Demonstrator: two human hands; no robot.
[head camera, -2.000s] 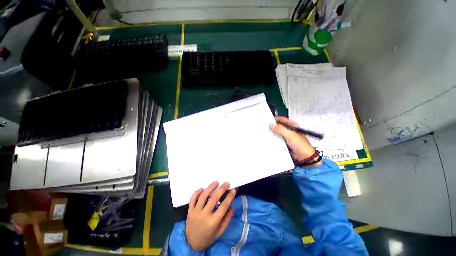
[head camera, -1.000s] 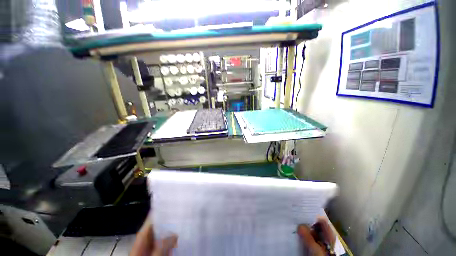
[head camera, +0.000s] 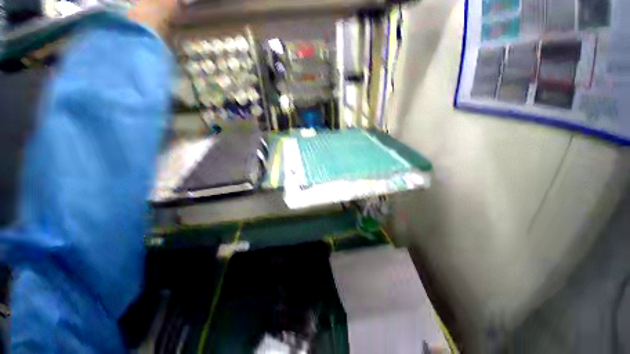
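The frame is blurred. My left arm in its blue sleeve reaches up along the left side. My left hand (head camera: 153, 12) is at the top edge near the overhead shelf, partly cut off, and its fingers cannot be made out. My right hand is not in view. White papers (head camera: 380, 294) lie on the right of the green bench. A black tray stack (head camera: 280, 276) lies left of them, and another dark tray block (head camera: 181, 280) is partly behind my sleeve. A small white shiny thing shows at the bottom edge, too blurred to name.
The overhead shelf (head camera: 276, 12) crosses the top. Behind the bench are a dark tray on a plate (head camera: 228, 162) and a teal sheet on a white one (head camera: 349, 159). A green pen holder (head camera: 368, 225) stands below them. A wall with a blue-framed board is at right.
The view has moved in and shifted. The white sheet is no longer held up in front of me. My left arm has risen to the shelf, and my right hand has left the picture.
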